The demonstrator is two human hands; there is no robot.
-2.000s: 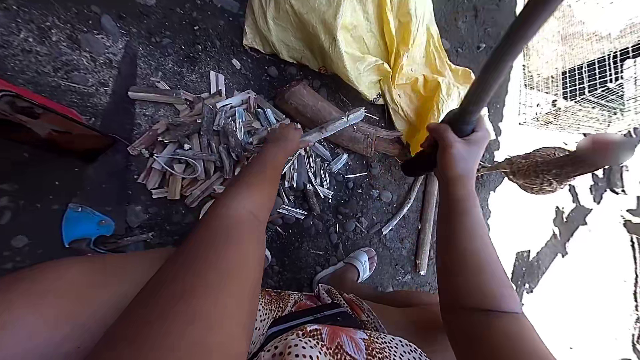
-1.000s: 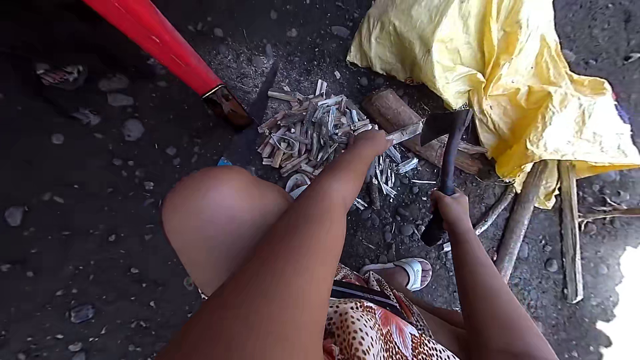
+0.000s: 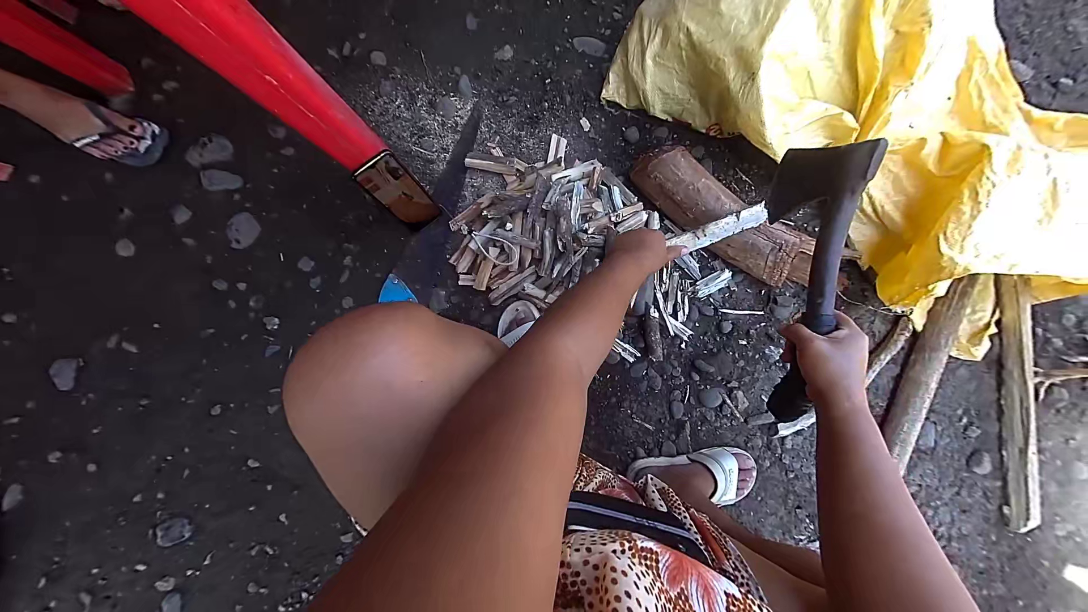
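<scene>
My left hand (image 3: 642, 249) grips one end of a split stick of wood (image 3: 722, 228), whose far end reaches over a brown log (image 3: 714, 212) on the ground. In my right hand (image 3: 829, 355) is the dark handle of a hatchet (image 3: 826, 183); its blade is just right of the stick's far end. Whether blade and stick touch, I cannot tell. Beside my left hand lies a heap of short split firewood (image 3: 544, 225), with a pale looped strip on it.
A yellow woven sack (image 3: 790, 68) lies beyond the log, with long poles (image 3: 931, 370) at right. At upper left are a red post-like piece (image 3: 272, 76), a blue object (image 3: 396, 290) and another person's sandalled foot (image 3: 127, 140). My white sandal (image 3: 727, 476) is below.
Two seconds ago the hatchet was raised toward the upper right; it is now down near the stick's end. My left hand keeps hold of the stick. The view has shifted left.
</scene>
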